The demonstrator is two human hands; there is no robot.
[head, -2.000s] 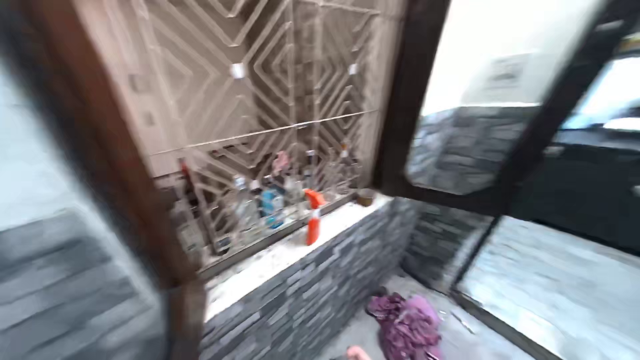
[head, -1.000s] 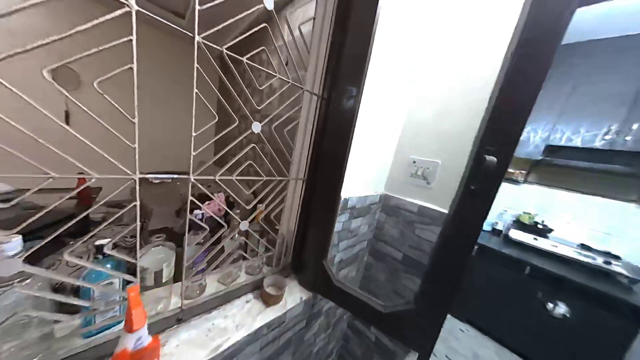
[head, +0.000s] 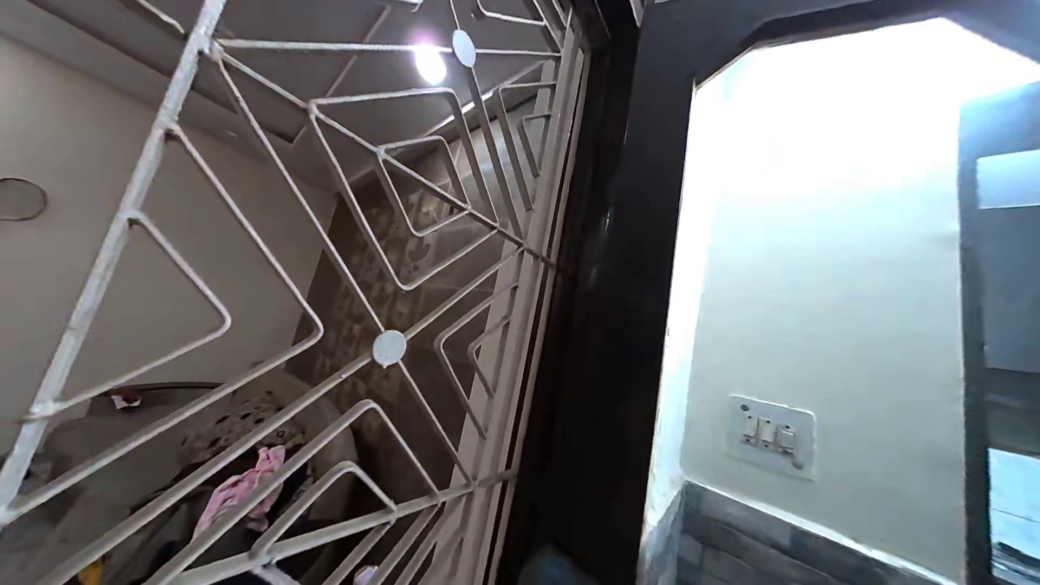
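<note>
Neither my left hand nor my right hand shows in the head view. A white metal window grille (head: 389, 348) with nested angular bars and round discs fills the left half. Beside it on the right stands a dark door or window frame (head: 601, 268). A small blurred bluish shape (head: 551, 566) lies at the bottom edge in front of this frame; what it is I cannot tell. Behind the grille, a pink cloth (head: 244, 491) rests among other dim items.
A switch plate (head: 770, 436) is on the pale wall (head: 829, 309), above grey stone-look tiles (head: 756, 536). A lit lamp (head: 430, 63) shines on the ceiling behind the grille. Another dark upright (head: 972, 341) borders an opening at the far right.
The view has swung up and closer to the grille and switch plate. The orange spray bottle, the ledge and the purple cloth seen earlier are out of view.
</note>
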